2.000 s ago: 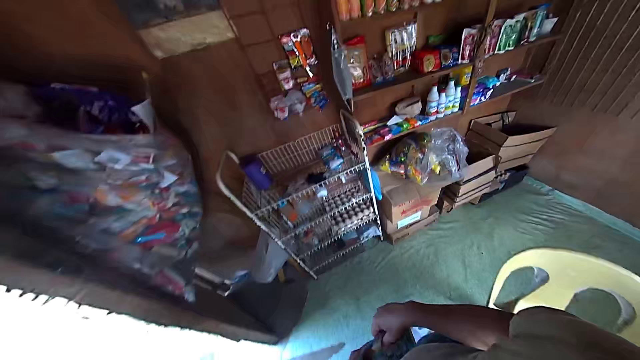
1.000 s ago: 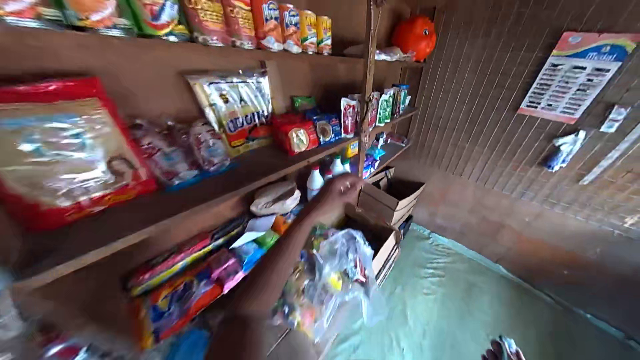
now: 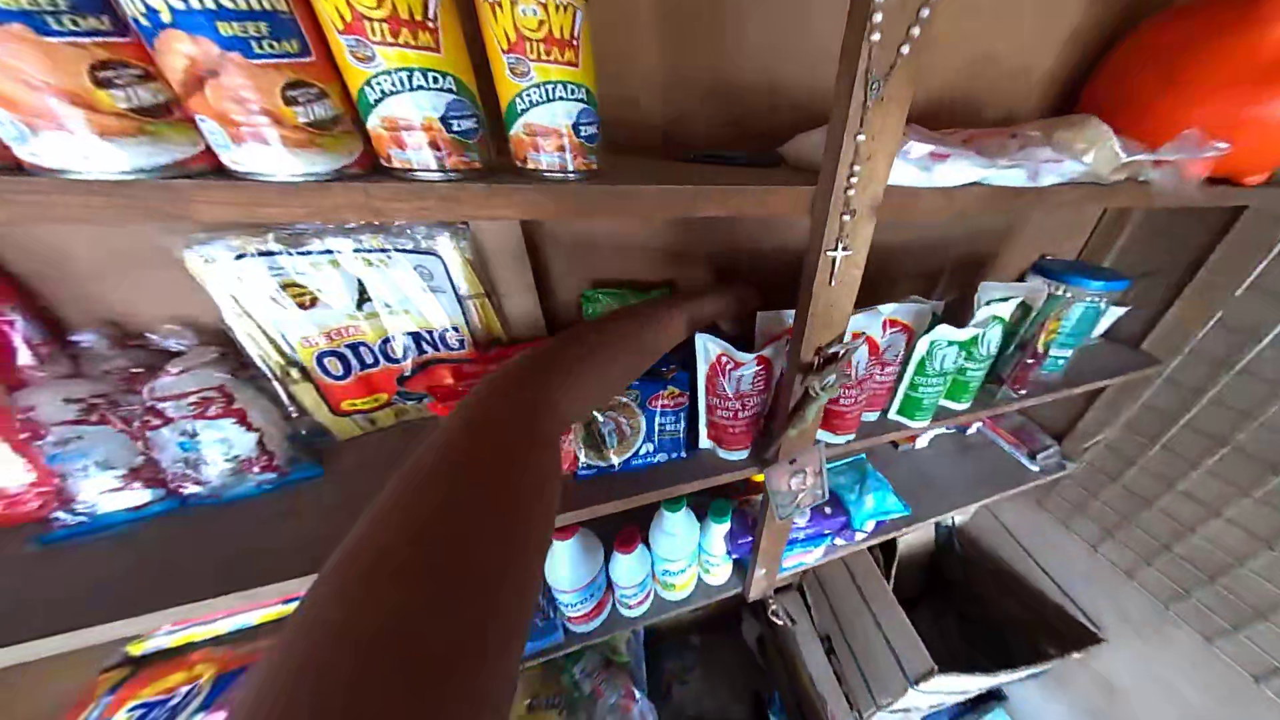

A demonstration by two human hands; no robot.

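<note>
My left arm reaches across the middle wooden shelf, and my left hand (image 3: 725,308) is behind the red-labelled soy sauce pouch (image 3: 738,395), blurred, its fingers mostly hidden in shadow. Under the forearm stand a blue instant noodle pack (image 3: 662,415) and a red pack partly covered by the arm. A green pack (image 3: 622,300) shows just above the forearm. Left of the arm leans a yellow and clear pack of noodles (image 3: 365,330). More red pouches (image 3: 875,365) and green pouches (image 3: 932,375) stand right of the post. My right hand is out of view.
A wooden post (image 3: 850,190) with a hanging rosary (image 3: 852,180) divides the shelves. Cans (image 3: 535,90) line the upper shelf. White bottles (image 3: 578,580) stand on the lower shelf, above open cardboard boxes (image 3: 880,640). A jar with a blue lid (image 3: 1070,310) stands at the right.
The view has moved much closer to the shelves. My left arm, not on the shelves two seconds ago, now reaches in among the packs. The other hand, at the bottom edge one second ago, has left view.
</note>
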